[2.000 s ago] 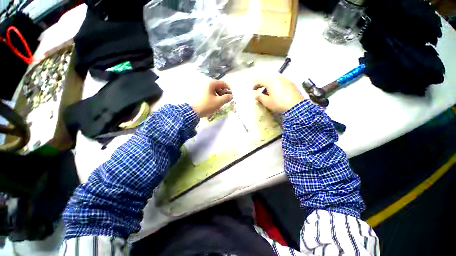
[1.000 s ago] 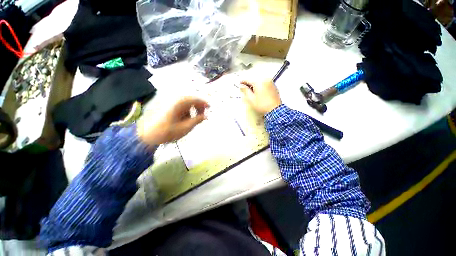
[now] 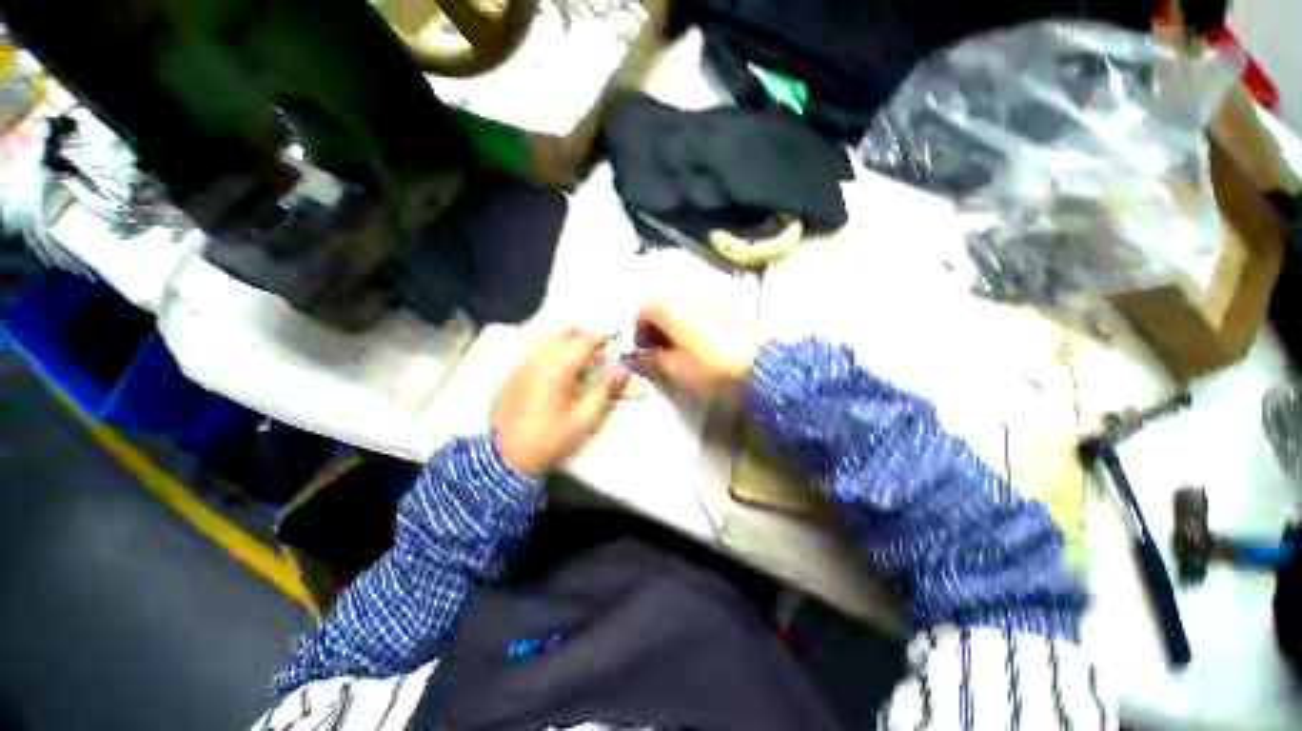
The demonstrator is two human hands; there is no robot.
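Note:
My left hand [image 3: 554, 399] and my right hand [image 3: 691, 347] are close together over the front part of the white-covered bench. The fingers of both hands meet around a tiny pale, silvery piece [image 3: 620, 351]. Its shape is too small and blurred to tell, and the fingertips partly hide it. The yellow-green work board [image 3: 1064, 479] lies to the right, partly under white paper and behind my right sleeve.
The dark green machine [image 3: 307, 136] stands at the upper left. Black cloth [image 3: 731, 174] with a cream tape roll [image 3: 757, 243] lies behind my hands. A clear plastic bag [image 3: 1064, 157], a cardboard box [image 3: 1214, 293], a black-handled hammer [image 3: 1142, 550] and a blue-handled hammer [image 3: 1197, 538] are at the right.
The view has swung left, so the machine now shows. My hands, apart a second ago, have come together off the board, on the machine's side, with a tiny piece between them.

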